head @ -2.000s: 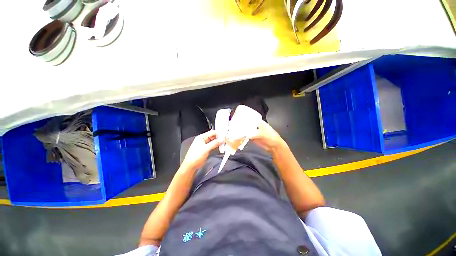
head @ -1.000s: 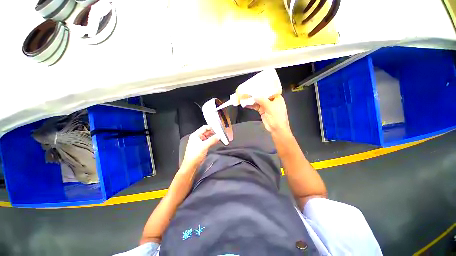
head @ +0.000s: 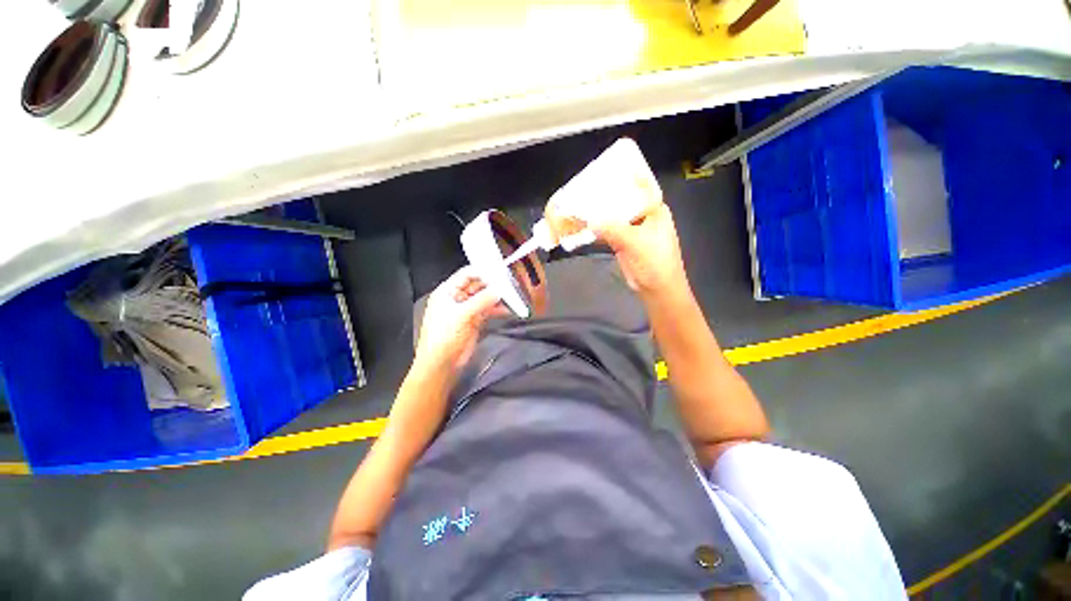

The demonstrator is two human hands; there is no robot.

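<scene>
My left hand [head: 456, 315] holds a band loop [head: 490, 261], white outside and dark brown inside, tilted above my lap by its lower edge. My right hand [head: 640, 244] grips a translucent white glue bottle [head: 608, 186] with its body up to the right. The bottle's thin nozzle points down-left and its tip is at the loop's inner side. Whether the tip touches the band or glue comes out cannot be told. The fingers are partly hidden behind the bottle and the loop.
The white table [head: 270, 129] runs across the top. Rolled bands [head: 76, 76] stand at its upper left, one with a white scrap over it. A yellow board [head: 705, 41] bears dark strips, cut off above. Below are a left blue bin [head: 282, 317] with grey-beige strips [head: 153, 317] and a right blue bin [head: 822, 211].
Two seconds ago the bottle and loop were close together, nozzle pointing down. The bottle has since moved up and right, and the nozzle now meets the loop's inner side. The view has shifted.
</scene>
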